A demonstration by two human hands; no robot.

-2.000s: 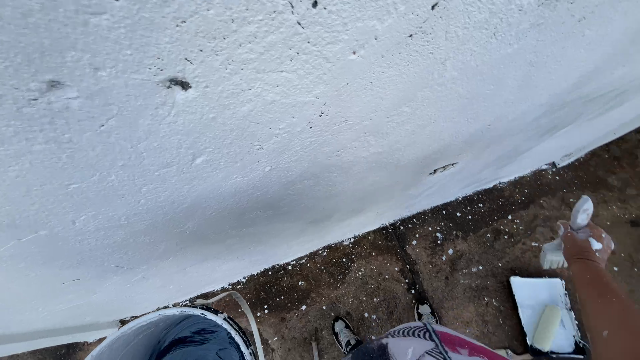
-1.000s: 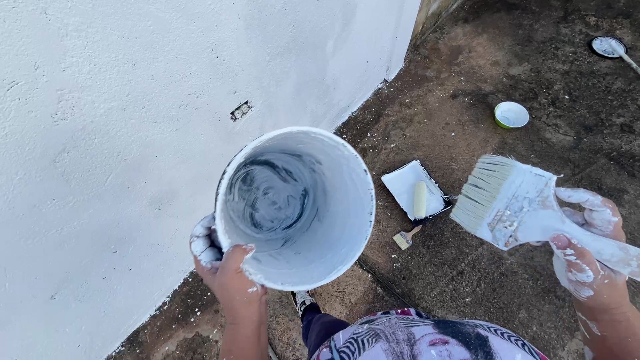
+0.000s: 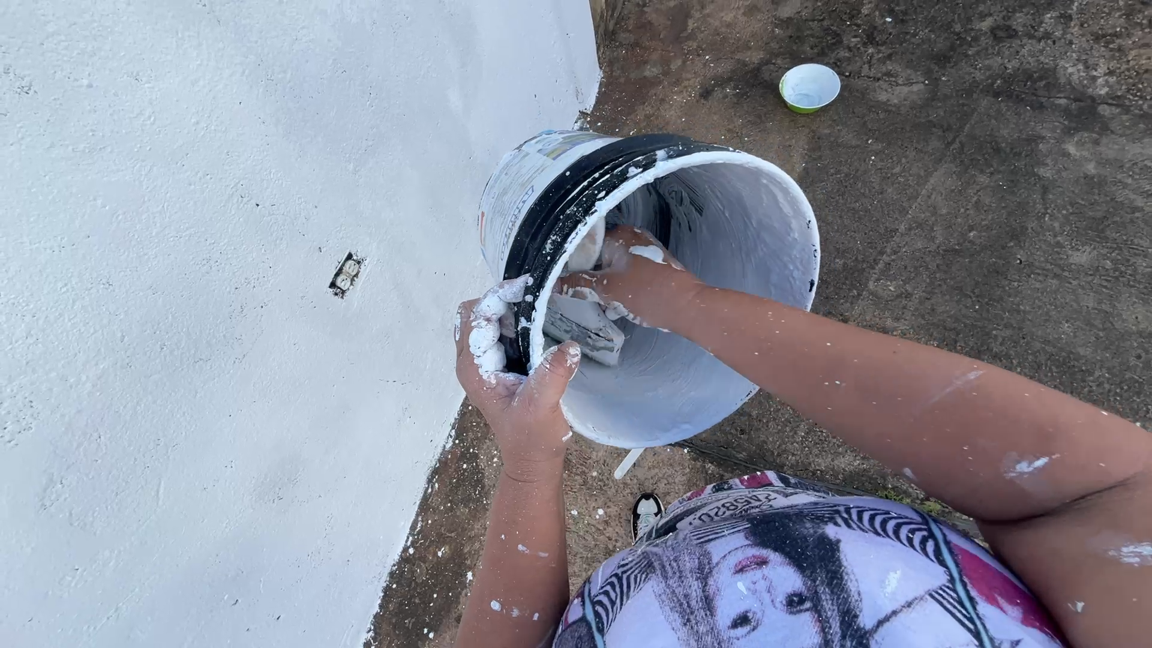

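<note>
A large plastic paint bucket (image 3: 702, 396) with a black band is tilted, its mouth toward me, its inside coated with white paint. My left hand (image 3: 513, 360), smeared with paint, grips the left side of its rim, thumb at the mouth and fingers around the band. My right hand (image 3: 634, 274) reaches inside the bucket and holds a wide paintbrush (image 3: 585, 326) by its handle. The brush lies near the left inner wall; part of its handle is hidden by my fingers.
A white-painted wall (image 3: 225, 405) with a small electrical box (image 3: 346, 274) rises at the left. A green and white bowl (image 3: 809, 88) stands on the stained concrete floor (image 3: 972, 180). A shoe (image 3: 646, 515) shows below the bucket, near a pale handle-like strip (image 3: 629, 463).
My right hand has moved from the right of the bucket to inside it, with the paintbrush. The bucket has been tilted over toward the right. The view has shifted.
</note>
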